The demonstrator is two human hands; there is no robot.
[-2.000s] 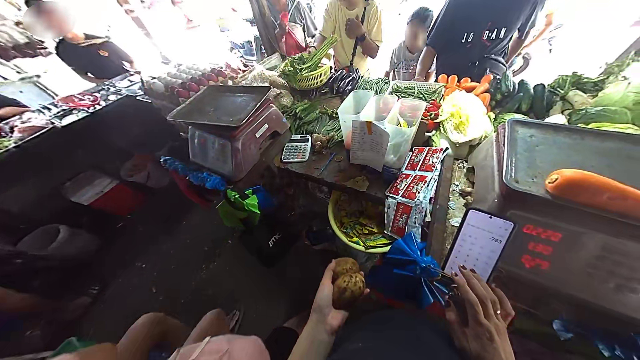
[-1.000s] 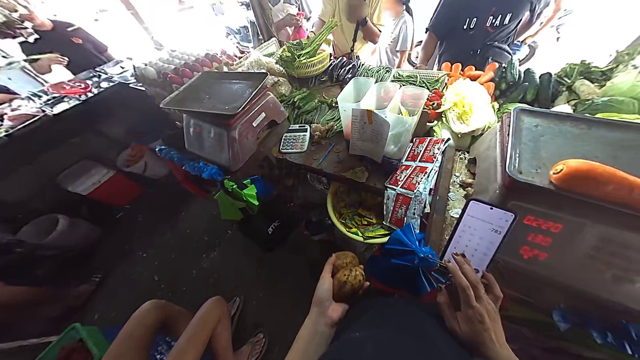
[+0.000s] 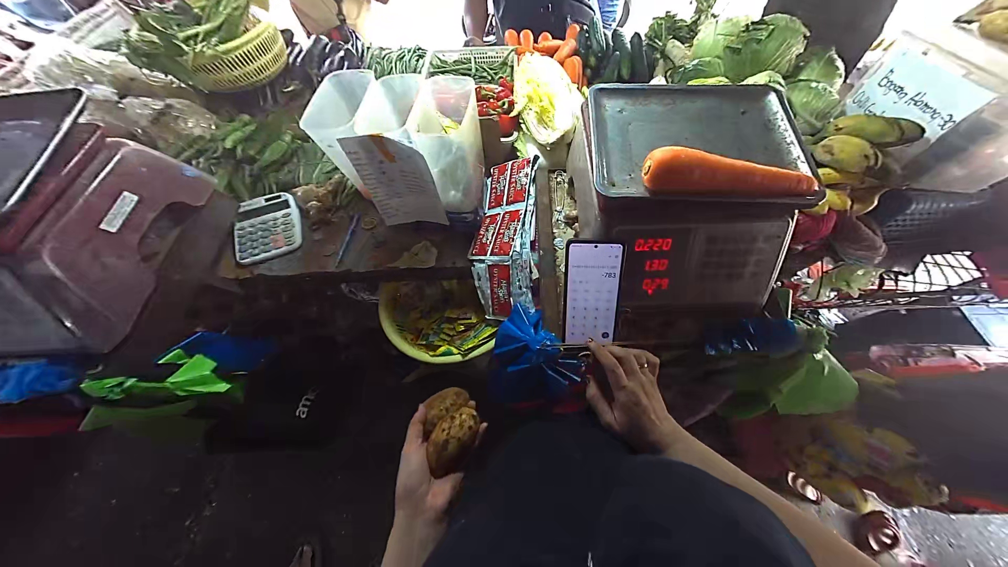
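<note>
Two brown potatoes [image 3: 453,442] lie in my left hand [image 3: 425,472], low at the middle of the view. My right hand [image 3: 630,394] is at the lower edge of a smartphone [image 3: 593,291] that shows a calculator, with a fingertip at the screen's bottom. The phone leans upright against the front of a digital scale [image 3: 701,264] with red lit digits. A large carrot [image 3: 728,173] rests on the scale's metal tray [image 3: 685,102]. Whether my right fingers grip anything is hidden. Blue plastic bags [image 3: 524,350] hang just left of that hand.
Oyster sauce sachets [image 3: 504,228] hang beside white plastic holders [image 3: 449,142]. On the counter lies a white calculator [image 3: 268,228]; below is a yellow basket [image 3: 394,335] of sachets. A second scale [image 3: 118,236] stands left. Cabbages [image 3: 756,47] and bananas [image 3: 854,150] are at the right.
The view has swung to the right. My left hand still holds the potatoes, and my right hand remains by the phone's lower edge.
</note>
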